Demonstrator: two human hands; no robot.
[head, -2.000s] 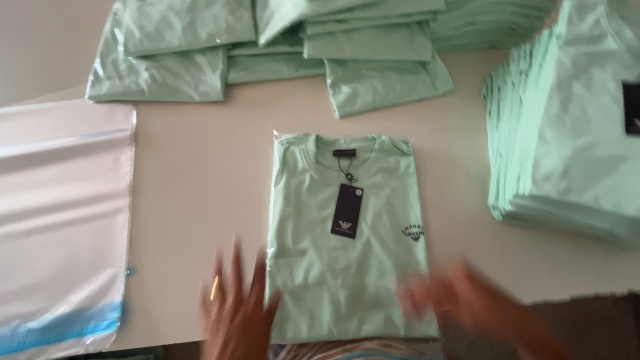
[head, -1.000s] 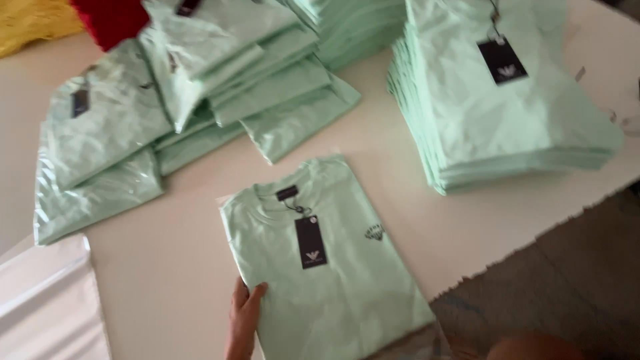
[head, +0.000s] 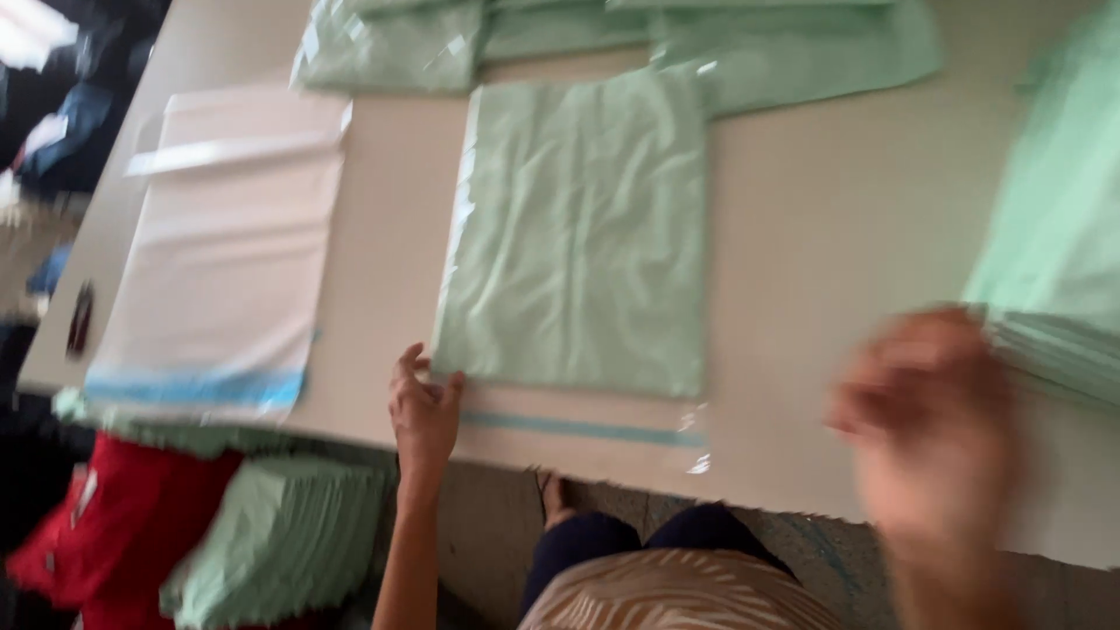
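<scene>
A folded mint-green shirt [head: 577,236] lies in a clear plastic bag on the pale table, its plain side up. The bag's flap [head: 586,427] with a blue strip extends past the shirt toward the table's near edge. At the shirt's near left corner is my left hand [head: 424,398], fingers touching the bag's edge. My right hand [head: 927,420] is off to the right, blurred, near the stack of folded mint-green shirts [head: 1059,227]; whether it holds anything is unclear.
Left on the table lies a pile of clear bags [head: 232,271] with a blue strip, a small dark tool [head: 80,319] beyond it. Bagged green shirts [head: 787,52] lie at the far side. Below the table's left edge are red garments [head: 122,525] and stacked green ones [head: 280,534].
The bagged shirt has been turned over: its collar, black tag and chest logo showed before, and now its plain side does. The view has shifted.
</scene>
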